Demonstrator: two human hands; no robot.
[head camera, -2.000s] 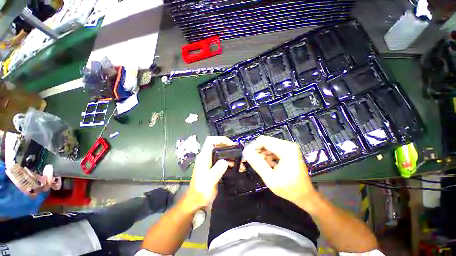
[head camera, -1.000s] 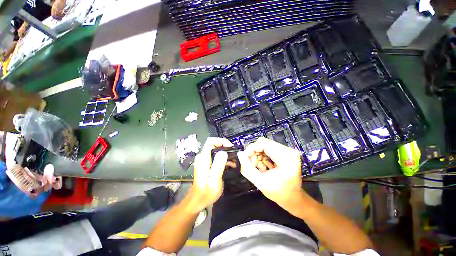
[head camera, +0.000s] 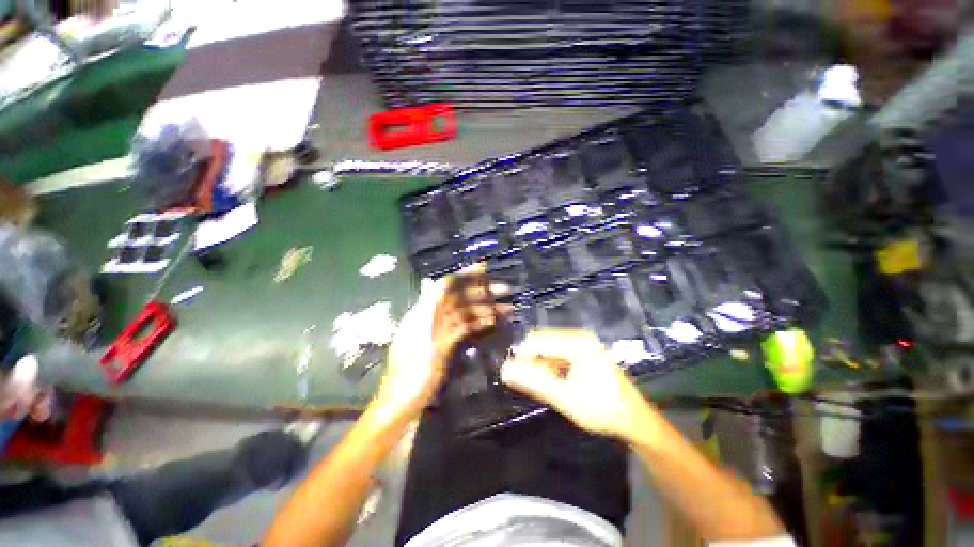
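The frame is blurred. My left hand (head camera: 433, 331) is over the near left edge of the black blister tray (head camera: 598, 262), with its fingers curled and in shadow. No housing can be made out clearly in it. My right hand (head camera: 566, 374) is just to its right, with thumb and fingertips pinched together near the left hand. Whether a small part is between them cannot be told. The tray lies tilted on the green bench, its pockets dark and shiny. A white heap of small parts (head camera: 363, 329) lies left of my left hand.
Stacked black trays (head camera: 534, 53) stand at the back, with a red fixture (head camera: 412, 126) before them. Another red fixture (head camera: 139, 340) and a white grid frame (head camera: 147, 244) lie left. A green-yellow item (head camera: 788, 360) is right. A white bottle (head camera: 796, 123) stands back right. Another person's leg (head camera: 203, 475) shows lower left.
The view has shifted, so the bench things sit further left and the stack lower. My hands have moved slightly apart. The dark housing visible in my left hand earlier can no longer be made out.
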